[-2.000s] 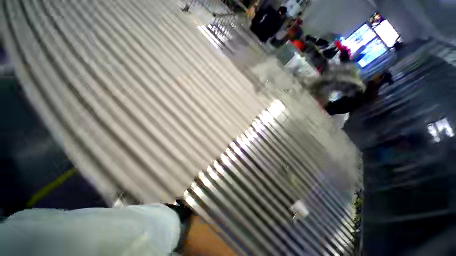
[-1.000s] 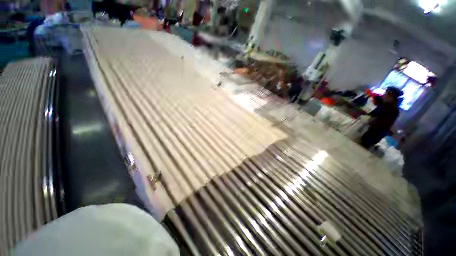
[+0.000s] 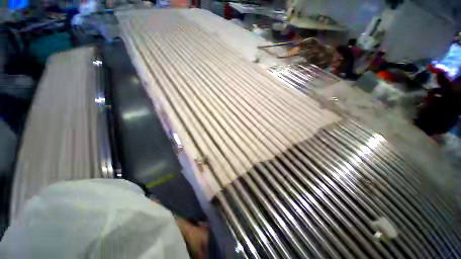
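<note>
Long pale strips lie side by side with dark gaps on the bed and end in a slanting edge. Beyond that edge, shiny bare metal tubes run parallel toward the lower right. A small white block lies on the tubes. A small metal clip sits on the strips near their left edge. My left arm, in a white sleeve, fills the lower left. A blurred patch of skin, my left hand or wrist, shows beside the bed's near left edge; its fingers cannot be made out. My right hand is out of the picture.
A second bed of pale strips stands at the left across a dark aisle with a short yellow floor line. A silver pronged frame or rack lies at the bed's far side. A dark-clothed person is at the right.
The view has swung left and shows more of the second bed and the aisle. The strips and tubes sit further right in the picture. Skin shows again beyond my left sleeve.
</note>
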